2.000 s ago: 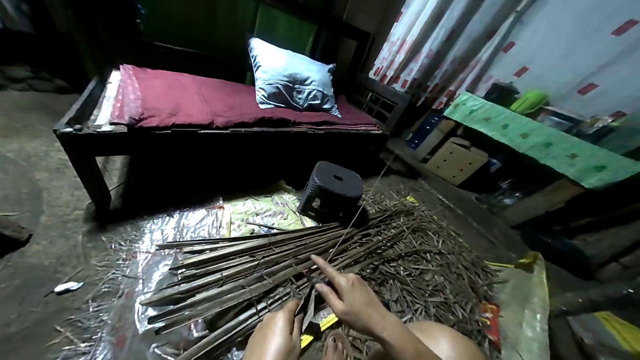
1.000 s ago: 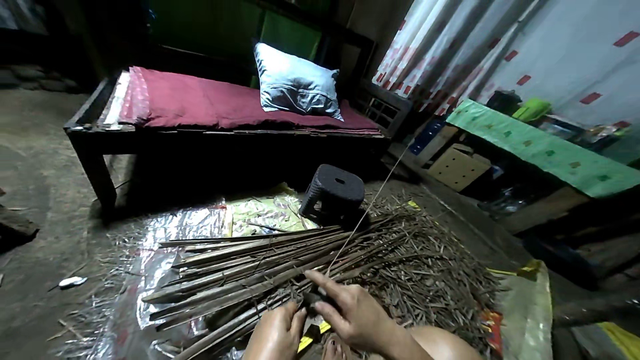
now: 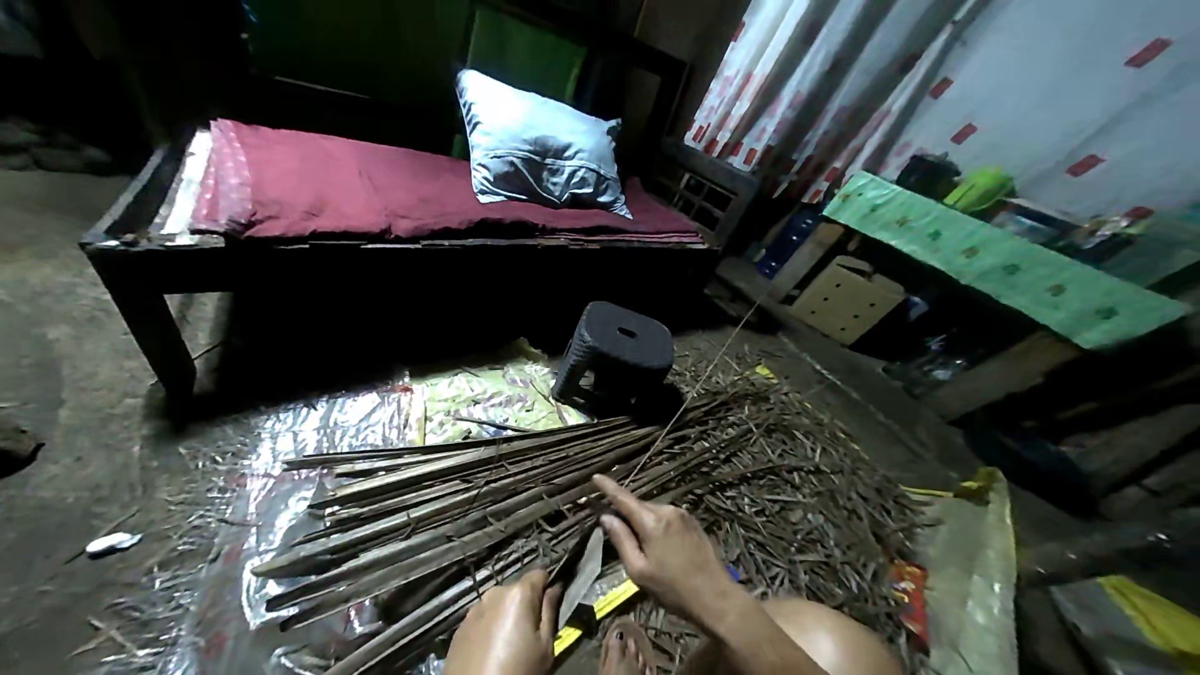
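My left hand (image 3: 506, 623) is at the bottom centre, its fingers closed around what looks like the handle end of a knife; the grip is partly hidden. The knife's pale blade (image 3: 583, 577) points up between my hands. Right of it, my right hand (image 3: 661, 553) has its index finger extended and pinches a long thin strip (image 3: 698, 380), which rises to the upper right. Beneath and beyond both hands lies a fanned pile of dry brown stalks (image 3: 450, 511), with a heap of dry leaf shreds (image 3: 806, 497) to the right.
A dark plastic stool (image 3: 619, 342) stands behind the stalks, on plastic sheeting (image 3: 309, 450). Farther back is a wooden bench (image 3: 141, 272) with a red cover and a pale pillow (image 3: 544, 145). At right are a table with a green cloth (image 3: 1003, 267) and a cardboard box (image 3: 848, 300).
The blade shows more plainly between my hands than before. The thin strip leans farther to the right than two seconds ago. Both hands stay low at the centre.
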